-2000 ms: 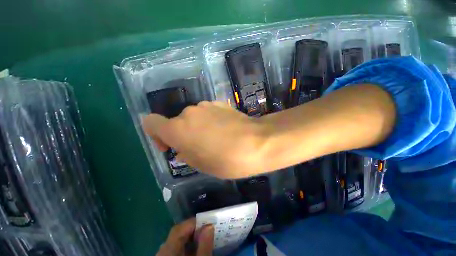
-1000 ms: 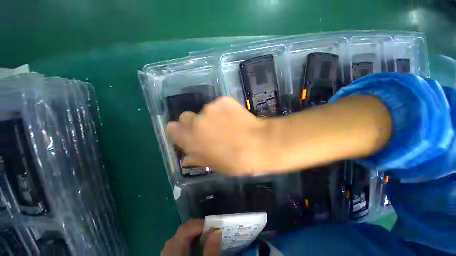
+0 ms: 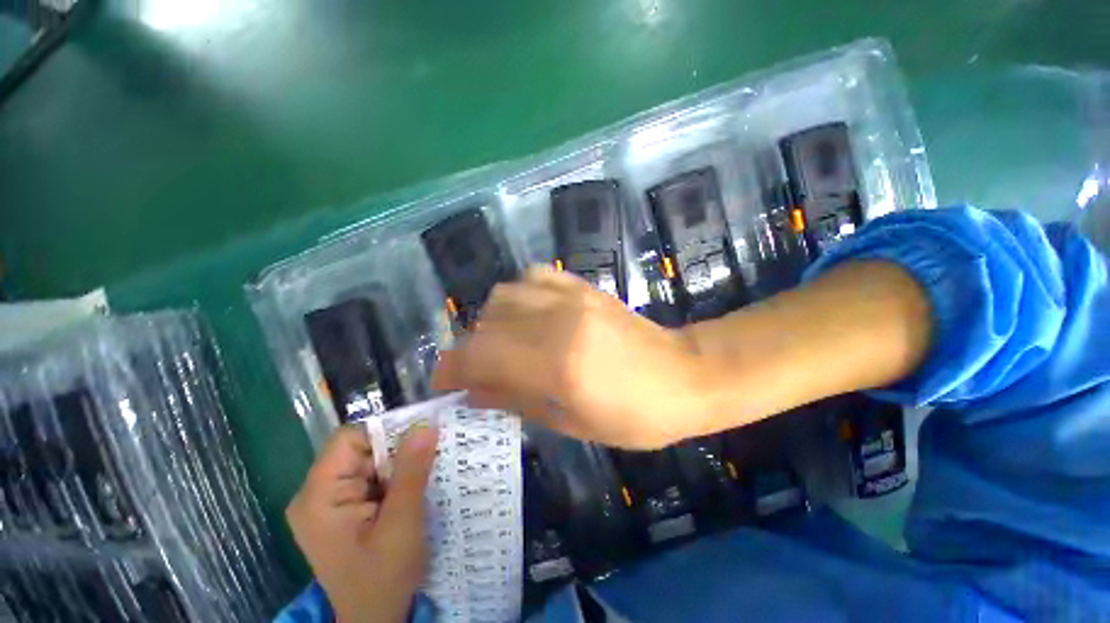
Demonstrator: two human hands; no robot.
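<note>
My left hand holds the white label sheet, with rows of small printed labels, between thumb and fingers at lower centre-left. My right hand is at the sheet's top edge, fingers bent and close together, slightly blurred; whether a label is between its fingertips cannot be told. Under both hands lies the clear blister tray with black handheld devices in two rows, several with orange marks on the side. My right forearm hides part of both rows.
Stacked clear blister trays with dark devices inside stand on the left. A pale sheet lies at their back edge. The green bench top is shiny behind the tray. A dark bar crosses the top left corner.
My right hand has left the far-left device and moved to the label sheet. My left hand has raised the sheet, showing more of it. The view has shifted and turned over the tray.
</note>
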